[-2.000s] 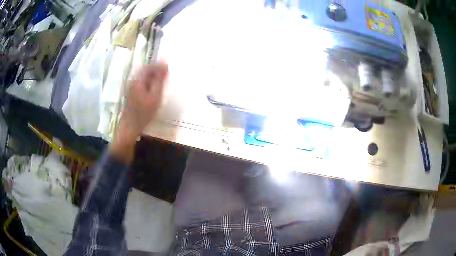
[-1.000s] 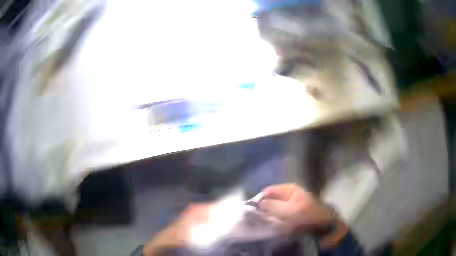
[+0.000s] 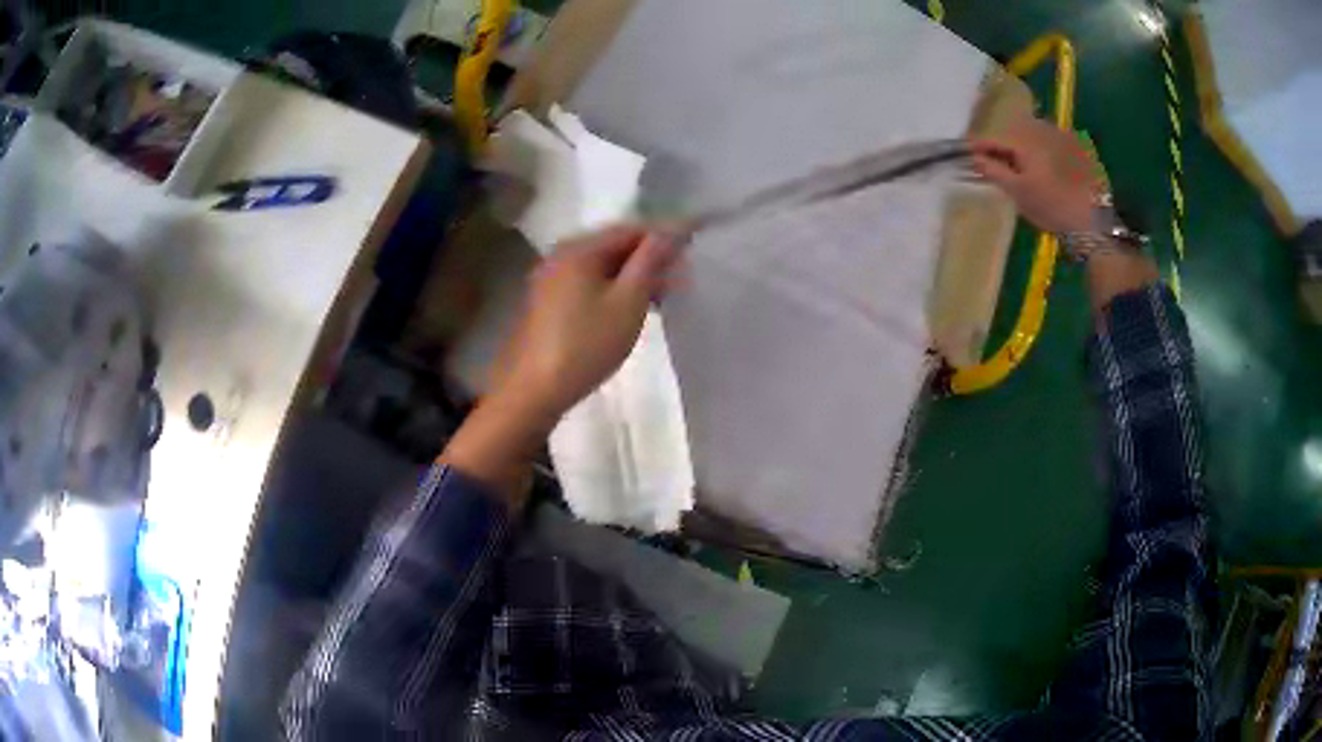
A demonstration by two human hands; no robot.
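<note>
My left hand pinches one end of a narrow greyish fabric strip. My right hand pinches the other end, and the strip is stretched between them above the cart's grey cloth top. White cut fabric pieces lie along the cart's left edge, partly hidden behind my left hand and forearm. The strip is slightly blurred.
The sewing table is at the left, with dark blue thread snips on it and part of the machine. The cart has a yellow tube frame. Green floor shows at the right.
The view has swung right from the machine to the cart. My hands, close together near my lap a second ago, are now apart with the strip between them.
</note>
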